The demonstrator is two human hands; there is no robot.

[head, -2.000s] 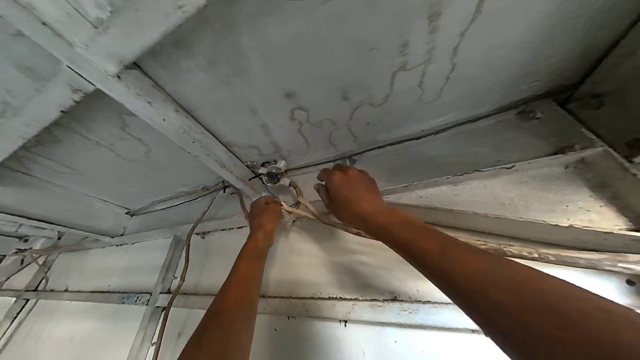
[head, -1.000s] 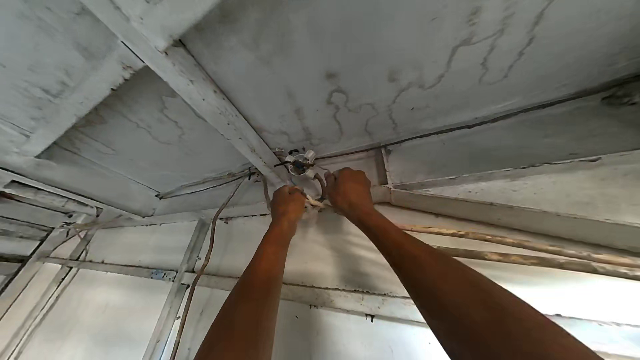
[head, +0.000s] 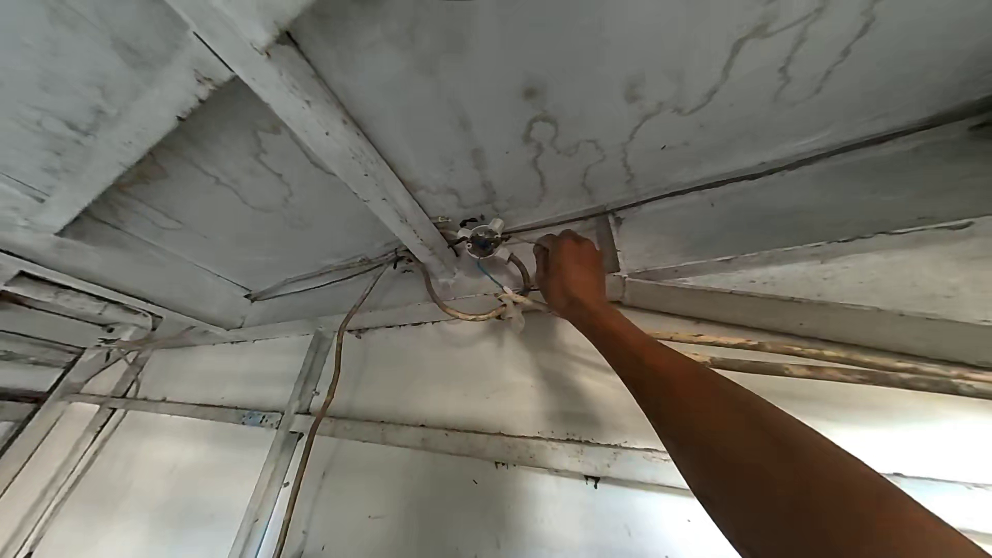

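Note:
A round white junction box is fixed in the corner where wall and ceiling meet, with its front uncovered and dark wiring inside. My right hand is raised just right of it, fingers curled near a thin pale wire that runs toward the box; whether they grip it cannot be told. Below the box, a thin blue wire leads down to a whitish wrapped joint on a looping cable. My left hand is out of view.
A painted ceiling beam slopes down to the corner beside the box. One brown cable hangs down the wall on the left. Two thick paint-stained cables run off to the right behind my forearm. Wall battens cross below.
My left hand, near the wires below the box before, has left the view. My right hand has moved up from the cables to beside the box. The blue wire and wrapped joint are now uncovered.

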